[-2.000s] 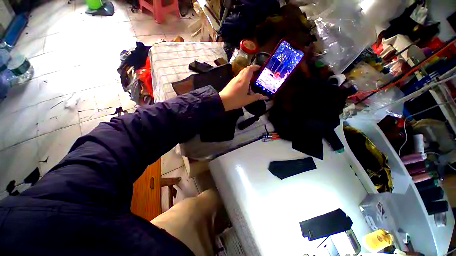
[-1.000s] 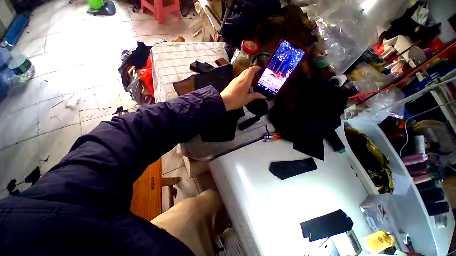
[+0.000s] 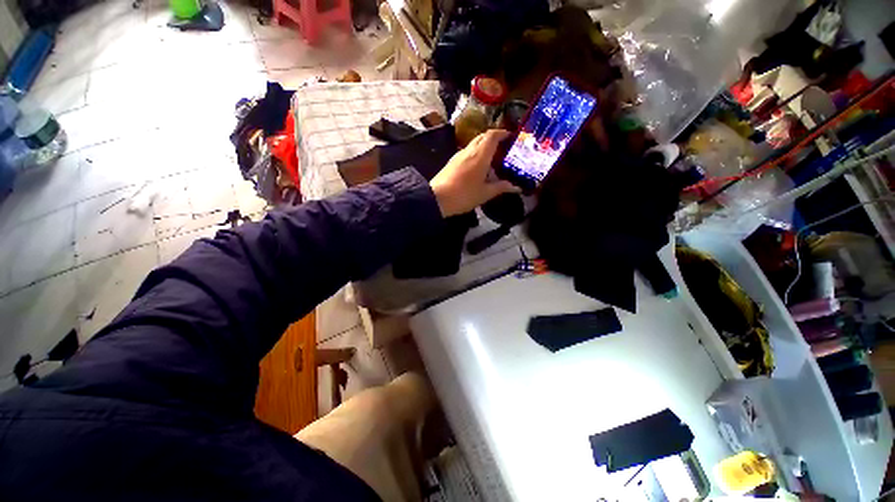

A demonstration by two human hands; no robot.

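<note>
My left hand [image 3: 473, 178] reaches in from the lower left in a dark sleeve and holds a smartphone [image 3: 550, 132] by its lower left edge. The phone's screen is lit and it tilts over a dark cloth pile [image 3: 606, 216]. My fingertips behind the phone are hidden. My right hand is not in view. Two black cut pieces lie singly on the white table, one in the middle [image 3: 574, 328] and one lower down [image 3: 642, 439] beside the sewing machine [image 3: 677, 478], which is cut off by the bottom edge.
A red-lidded jar [image 3: 474, 116] stands left of the phone. Dark folded pieces [image 3: 412, 155] lie on the checked cover [image 3: 329, 116]. A small red-tipped tool [image 3: 533, 266] lies at the pile's edge. Yellow-black cloth [image 3: 726, 309] and thread spools [image 3: 813, 310] are at right. A wooden stool [image 3: 288, 377] stands by my leg.
</note>
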